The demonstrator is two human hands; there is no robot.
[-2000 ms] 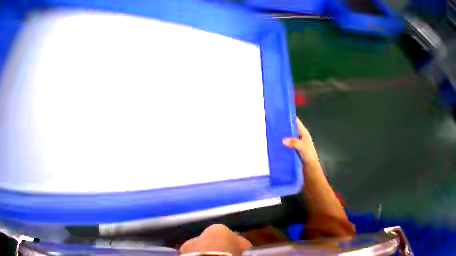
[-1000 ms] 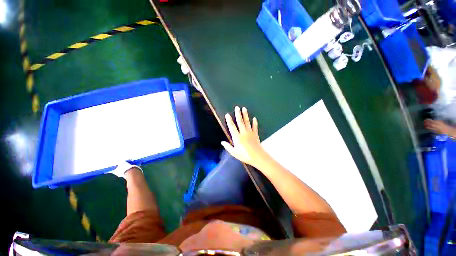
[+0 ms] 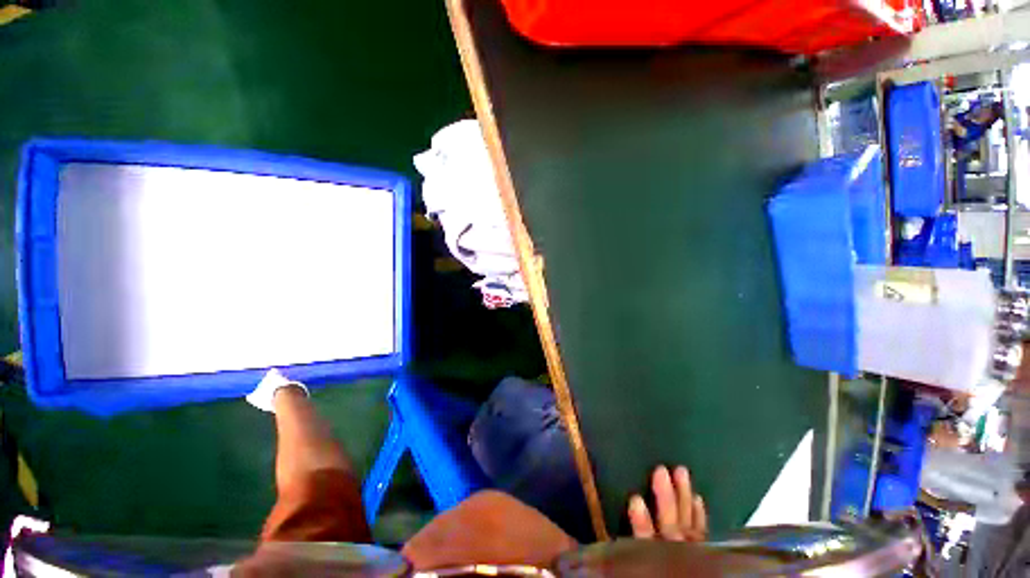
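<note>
A large shallow blue tote [image 3: 220, 390] with a white lining [image 3: 237, 271] lies at the left, beyond the table edge and low near the floor. It holds nothing that I can see. My left hand [image 3: 276, 391], in a white glove, is on the tote's near rim; its fingers are hidden by the rim and glare. My bare right hand [image 3: 669, 508] rests on the dark green bench [image 3: 666, 282] near its front edge, fingers apart and holding nothing. Its palm is hidden below by the glasses frame.
A red bin [image 3: 678, 23] stands at the bench's far end. A small blue bin [image 3: 813, 271] with a white bottle [image 3: 921, 327] is at the right. A white sheet corner [image 3: 787, 491] shows at lower right. White cloth [image 3: 469, 203] hangs beside the bench edge. A blue stool [image 3: 435, 440] stands near my leg.
The view has turned left, bringing in the red bin. The tote, first held close with my right hand on its side, is now at the left with my left hand on it.
</note>
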